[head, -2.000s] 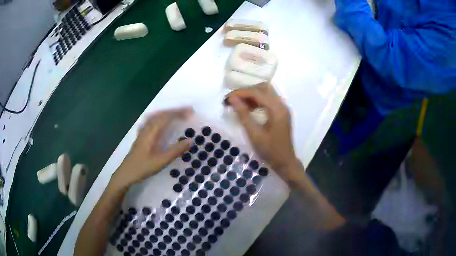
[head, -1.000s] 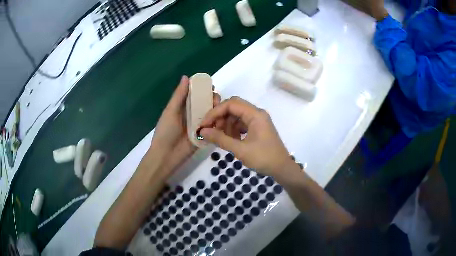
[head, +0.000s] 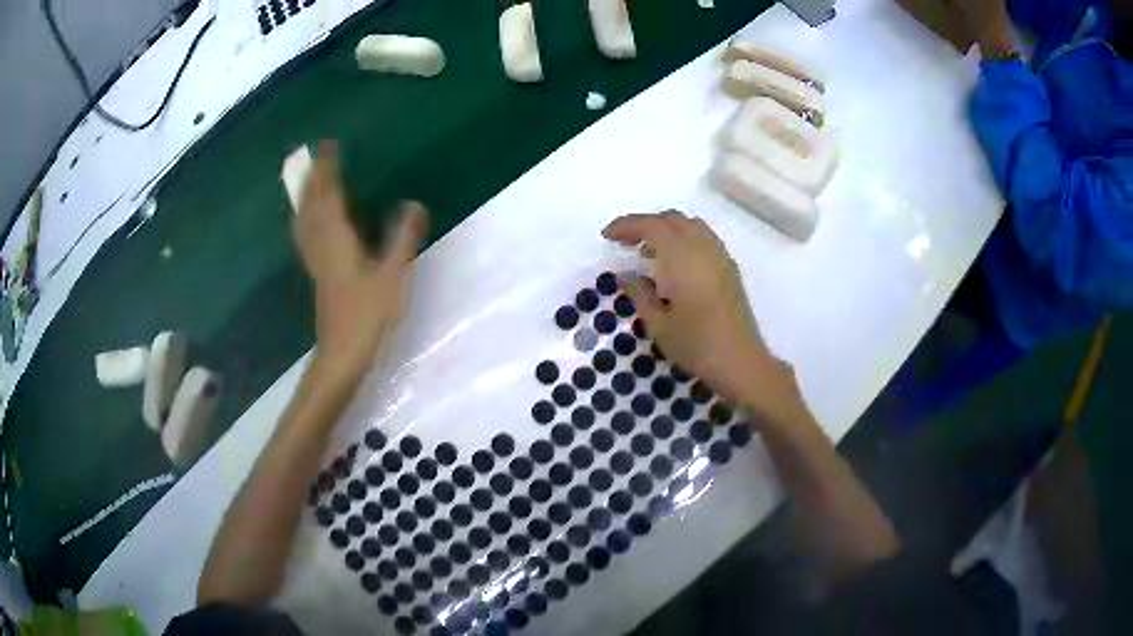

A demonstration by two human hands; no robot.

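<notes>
My left hand is blurred over the green belt, thumb and fingers apart. An off-white housing lies at the outer side of its fingertips, partly hidden by them; contact is unclear. My right hand is over the top end of the clear sheet of black round pads, index finger and thumb spread, with a fingertip close to the upper pads. I see no pad held in it. The sheet lies on the white table, with bare film at its upper left.
Several off-white housings lie grouped on the white table at upper right. More housings and a thin white strip are on the green belt. A person in blue sleeves is at right. Bright green plastic shows at bottom left.
My left hand has moved up and left from the sheet to the belt; the housing it held is now at its fingertips. My right hand has left the housing and moved right to the pads.
</notes>
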